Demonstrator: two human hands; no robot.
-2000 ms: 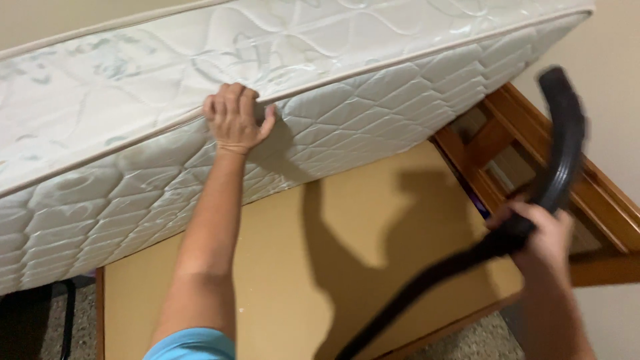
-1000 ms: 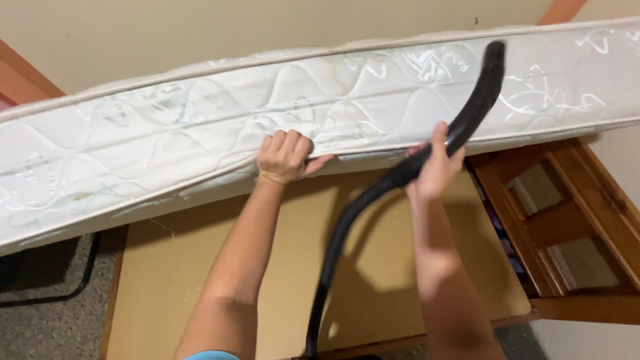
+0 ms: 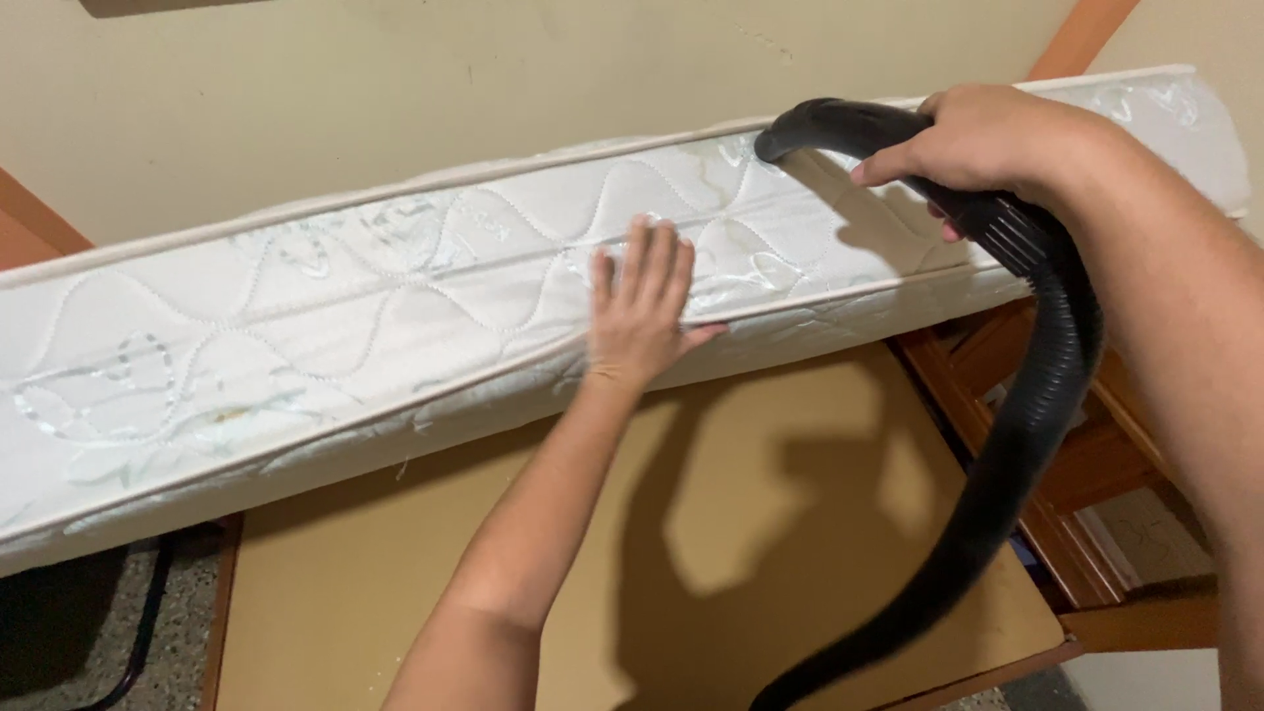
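A white quilted mattress (image 3: 425, 316) stands tilted up on its long side, its narrow side facing up toward me. Flat against that side, near the lower piping, lies my left hand (image 3: 642, 296), fingers spread. My right hand (image 3: 987, 143) grips the black handle of a vacuum cleaner hose (image 3: 1027, 425). The curved black tube (image 3: 839, 123) ends at the upper piping of the mattress, with its tip touching or just above the fabric. From the handle the ribbed hose hangs down and leaves at the lower edge.
Below the mattress is a tan bed base board (image 3: 553, 592), with shadows across it. A brown wooden bed frame end (image 3: 1086, 474) stands at the right. Behind is a beige wall (image 3: 494, 99). Speckled floor (image 3: 183, 612) and a dark metal tube (image 3: 148, 622) show at lower left.
The tube's end, earlier raised in the air, is now down at the mattress's upper edge. My left hand has gone from holding the lower edge to lying flat on the side.
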